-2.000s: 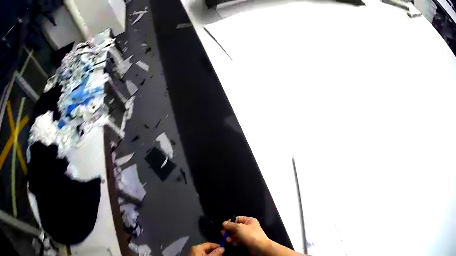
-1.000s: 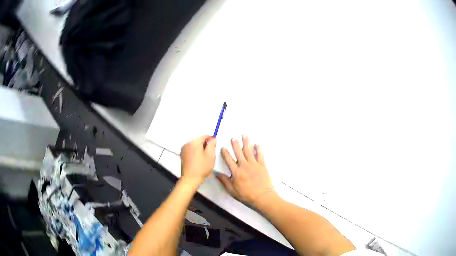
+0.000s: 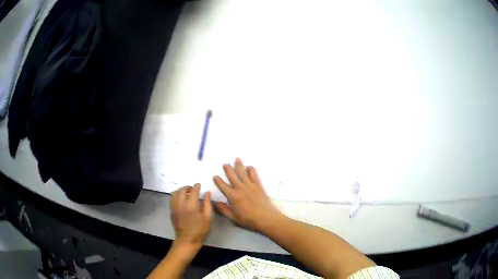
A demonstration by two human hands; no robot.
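White table paper (image 3: 306, 125) covers the table, its edge running near the table's front rim. A blue pen (image 3: 204, 136) lies on the paper, ahead of my hands and touching neither. My left hand (image 3: 189, 213) is at the paper's edge, with fingertips down and fingers a little apart; whether it pinches the edge is hidden. My right hand (image 3: 244, 195) lies on the paper to its right, palm down and fingers spread. Dark fabric (image 3: 112, 103) lies in folds on the left side of the table.
A short grey-green bar (image 3: 443, 218) lies near the front rim at the right. A small pale scrap or mark (image 3: 355, 199) is at the paper's edge left of it. The curved front table rim is just before my body, with scraps on the dark floor at lower left.
The pen has left my left hand and lies on the paper. The left hand has moved to the paper's edge. The view has turned, showing more dark fabric and the bar.
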